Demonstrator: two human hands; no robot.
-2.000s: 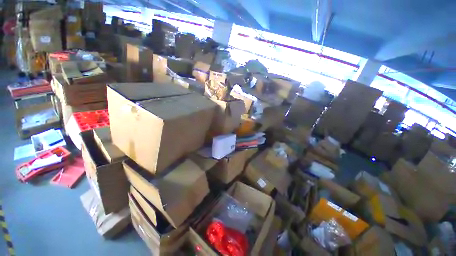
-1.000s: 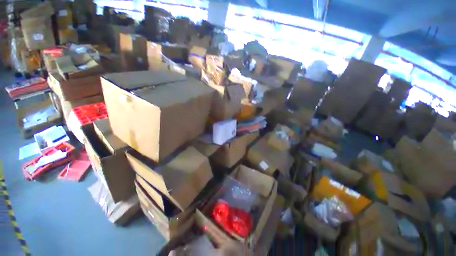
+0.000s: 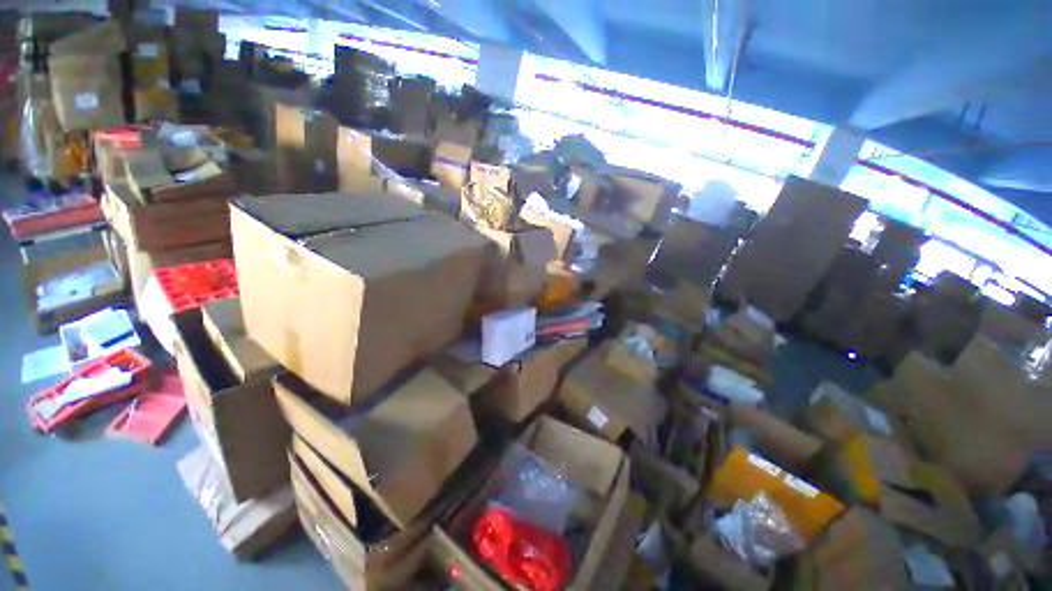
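Neither of my hands is in view. Nearest in front of me, an open carton (image 3: 600, 456) stands at the lower middle with its flaps up. A bright red bundle (image 3: 521, 547) lies in it, beside a crinkled clear plastic bag (image 3: 533, 491). A large closed carton (image 3: 302, 303) sits on the stack to the left. A small white box (image 3: 508, 336) stands just right of it.
Red plastic trays (image 3: 90, 390) lie on the blue-grey floor (image 3: 104, 496) at left. A yellow-black line (image 3: 12, 554) runs at the lower left edge. An orange-yellow carton (image 3: 773, 487) and heaped cartons (image 3: 923, 404) fill the right side.
A blurred, skin-toned shape at the bottom edge one second ago, possibly a hand, is gone from view. The camera view has shifted slightly. The cartons and red bundle keep their places.
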